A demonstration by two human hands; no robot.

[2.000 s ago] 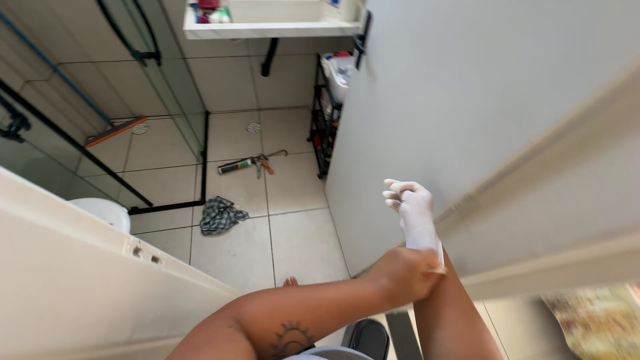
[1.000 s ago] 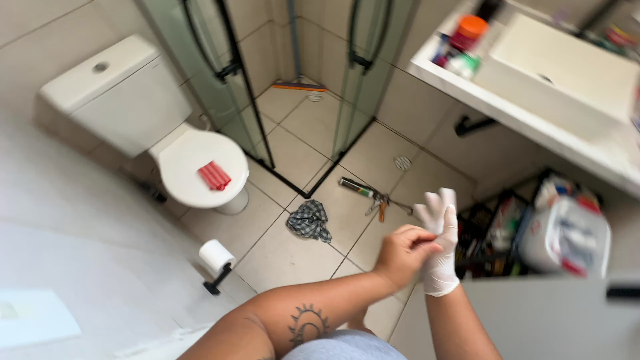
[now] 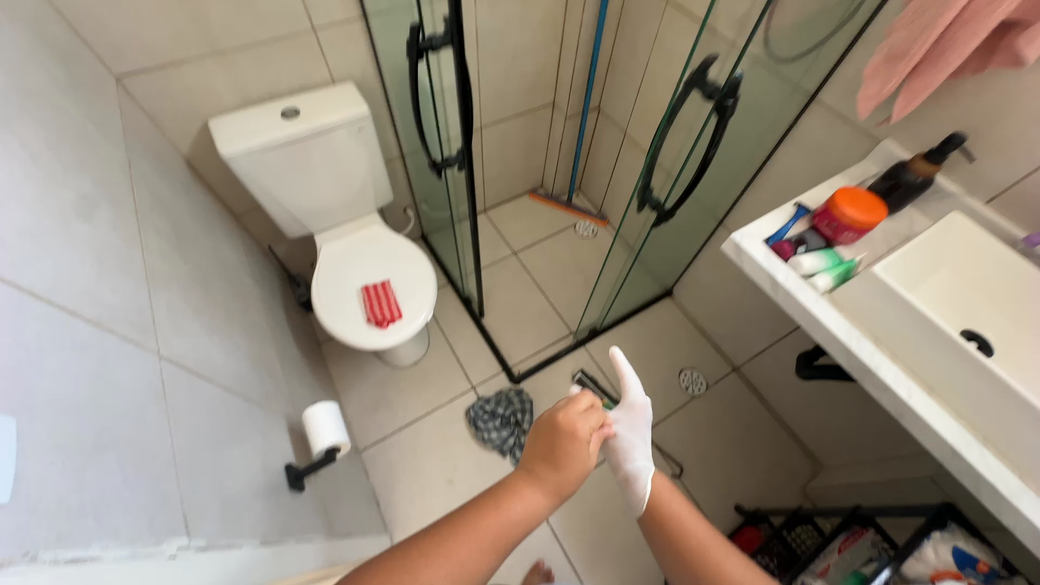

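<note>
My right hand [image 3: 632, 435] wears a thin white glove that reaches the wrist; one finger points up and the others are partly hidden. Bare, my left hand [image 3: 566, 445] pinches the glove at the fingers of the right. Behind both hands a caulking gun [image 3: 595, 388] lies on the tiled floor, mostly covered from view. Left of it is a crumpled dark checked cloth [image 3: 502, 422]. A folded red and white striped cloth [image 3: 382, 304] rests on the closed lid of the toilet [image 3: 374, 272].
Glass shower doors [image 3: 650, 203] with black handles stand ahead, a squeegee [image 3: 569, 207] behind them. At right a washbasin counter [image 3: 894, 378] holds a jar [image 3: 850, 215] and bottles, above a black rack [image 3: 845, 513]. A toilet roll [image 3: 326, 428] hangs on the left wall.
The view has swung from the doorway to the toilet and shower. My left hand has moved from the right wrist, where it was two seconds ago, to the gloved fingers.
</note>
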